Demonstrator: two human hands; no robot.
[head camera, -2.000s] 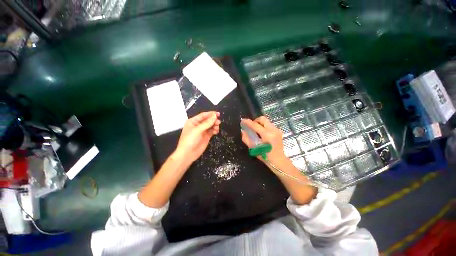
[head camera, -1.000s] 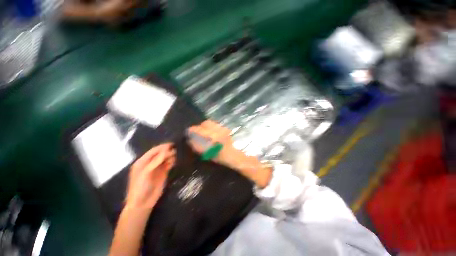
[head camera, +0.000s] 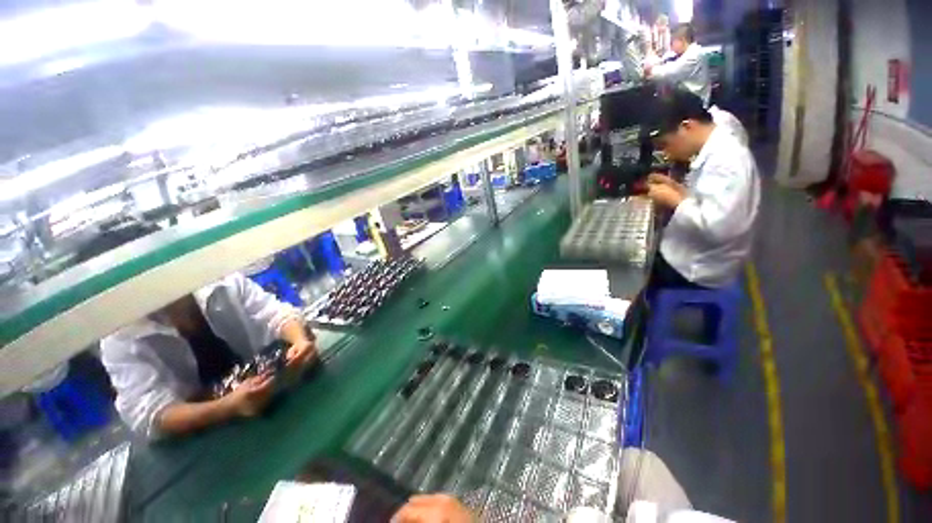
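The clear blister tray (head camera: 511, 434) lies on the green bench in front of me, with dark round units (head camera: 520, 369) in some pockets along its far and right edges. Part of my right hand (head camera: 434, 509) shows at the bottom edge, left of the tray's near end. It is cut off, and I cannot see its fingertips or anything in it. A white card (head camera: 307, 503) and a dark corner of the black work tray (head camera: 373, 495) show at the bottom edge. My left hand is out of the picture.
A blue box with white papers (head camera: 580, 296) stands beyond the tray. A white-coated person (head camera: 715, 204) sits on a blue stool (head camera: 695, 322) further along. Another person's hands (head camera: 276, 378) work across the bench. Red trays (head camera: 899, 352) stand beside the yellow-marked aisle.
The view has swung up and to the right, from the black tray to the line and aisle. My left hand, the syringe and the silvery heap have left the picture.
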